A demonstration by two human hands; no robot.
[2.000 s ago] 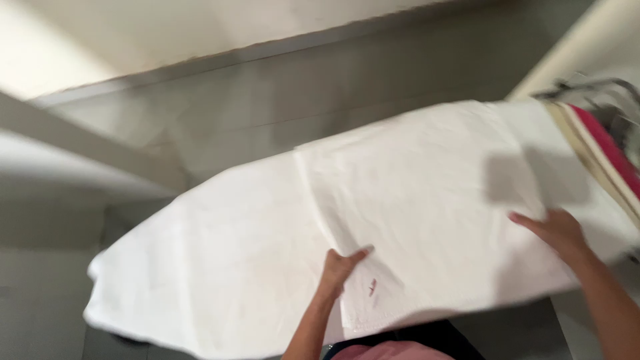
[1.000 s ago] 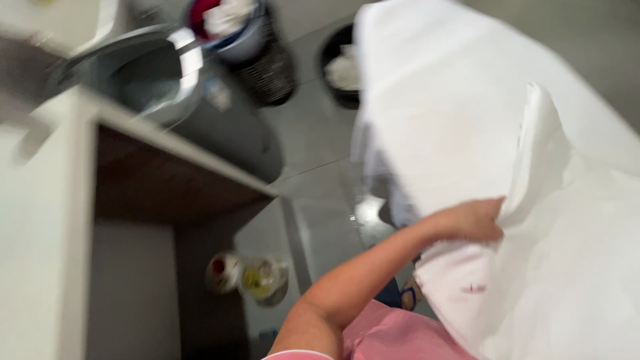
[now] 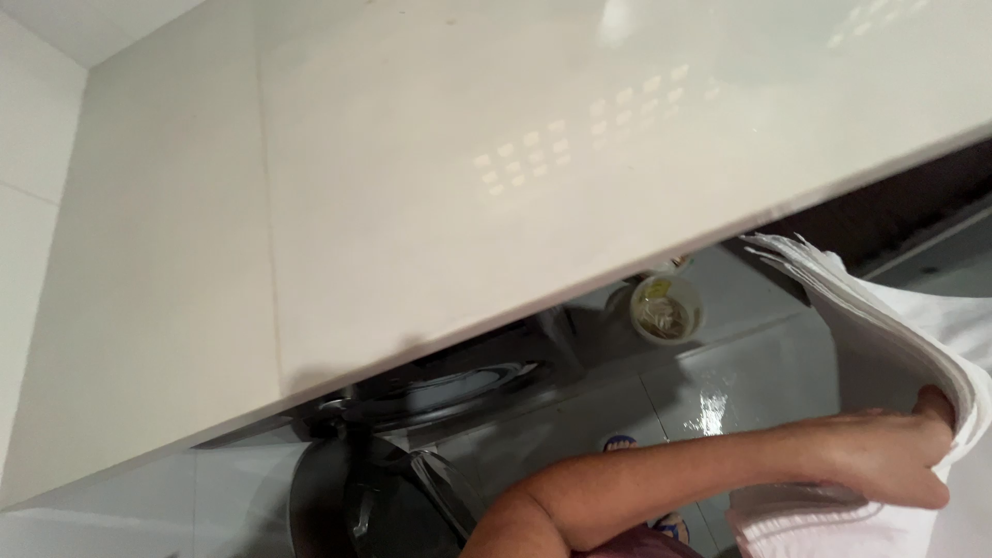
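My left hand (image 3: 891,457) is closed around a thick, folded bundle of white cloth (image 3: 868,372) at the lower right. Many layered edges show along the bundle's upper side, and it curves back over the hand. Its lower part (image 3: 814,531) hangs below the wrist. The bundle is beside the front edge of a pale, glossy countertop (image 3: 465,263), whose surface fills the upper part of the view. My right hand is out of view.
Below the counter edge, a round plastic tub (image 3: 665,310) stands on the grey tiled floor (image 3: 744,372). A black bin-like container (image 3: 395,496) is at the bottom left of my arm, near a dark glossy round object (image 3: 465,391). Parts of sandalled feet (image 3: 670,531) show beneath my arm.
Two seconds ago both hands rested on white cloth over an ironing board. The cloth is now a folded bundle in my left hand. The view has swung to the countertop, and my right hand has left it.
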